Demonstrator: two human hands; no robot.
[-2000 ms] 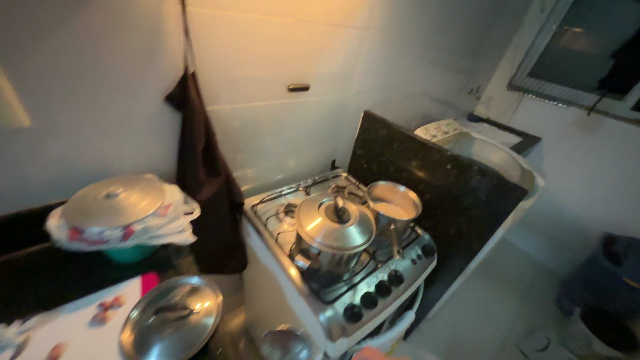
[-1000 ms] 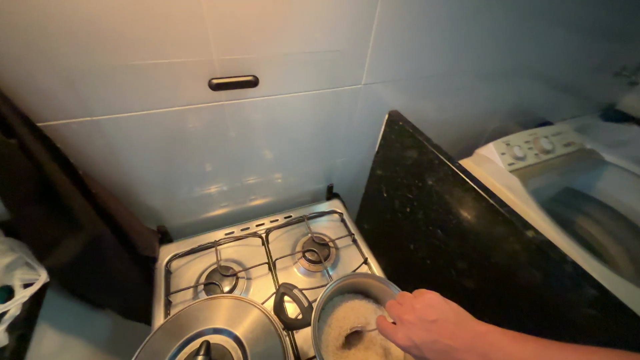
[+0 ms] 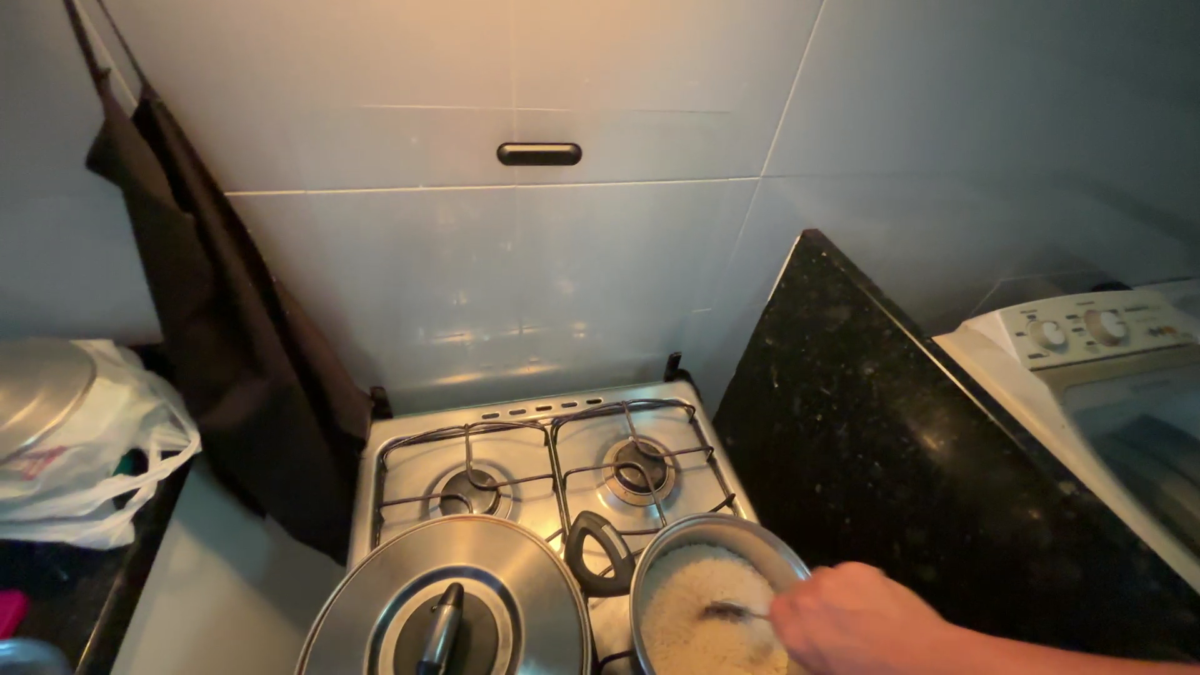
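My right hand (image 3: 848, 614) is closed on the thin handle of a metal utensil, likely a spoon or fork (image 3: 729, 611), whose end rests in white rice-like grains. The grains (image 3: 698, 647) fill much of a small metal saucepan (image 3: 778, 553) at the front right of the gas stove (image 3: 544, 412). Left of it stands a larger pot, covered by a round metal lid (image 3: 525, 572) with a dark knob; its black side handle (image 3: 600, 553) lies close to the saucepan's rim. My left hand does not show.
A black stone panel (image 3: 844, 450) stands upright along the stove's right side, with a washing machine (image 3: 1078, 328) beyond it. A dark apron (image 3: 216, 309) hangs at the left, above a counter holding a metal lid and plastic bag (image 3: 141, 422). Two rear burners (image 3: 640, 469) carry nothing.
The view has moved close over the stove since two seconds ago. My right hand was at the saucepan one second ago too, and it has the utensil's handle in both frames.
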